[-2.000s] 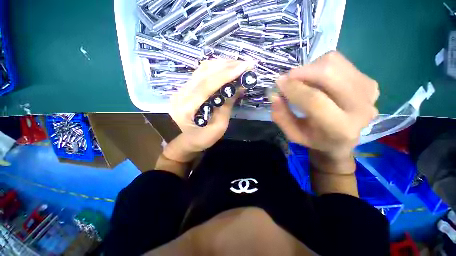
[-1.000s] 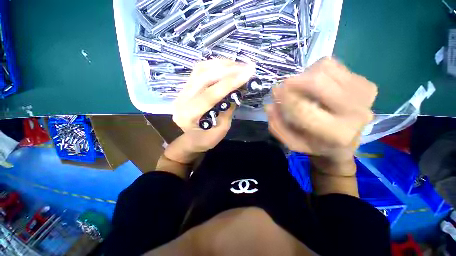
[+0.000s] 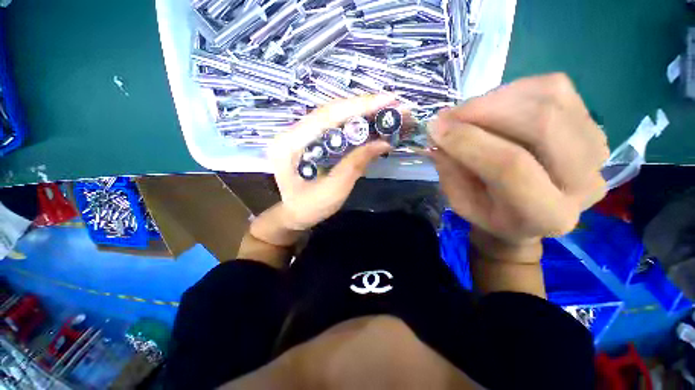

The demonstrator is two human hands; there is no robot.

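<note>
My left hand (image 3: 316,171) is closed around several silver cylinders (image 3: 389,120) side by side, their dark round ends with pale centres facing me. My right hand (image 3: 518,156) is just right of them, fingertips pinched together close to the cylinder nearest it. Something thin and blurred shows at those fingertips; I cannot tell what it is or whether the hand grips it. Behind both hands, a white plastic tub (image 3: 179,91) is heaped with silver cylinders (image 3: 320,38).
The tub stands on a green bench (image 3: 91,84). A blue basket (image 3: 9,114) is at the left edge. Below the bench are a blue tray of silver parts (image 3: 110,213), a cardboard box (image 3: 183,209) and blue bins (image 3: 579,282). A clear plastic bag (image 3: 636,152) hangs at right.
The held cylinder ends have shifted in my left hand and moved slightly up. My right hand has turned and moved a little right, its fingertips now showing beside the cylinders.
</note>
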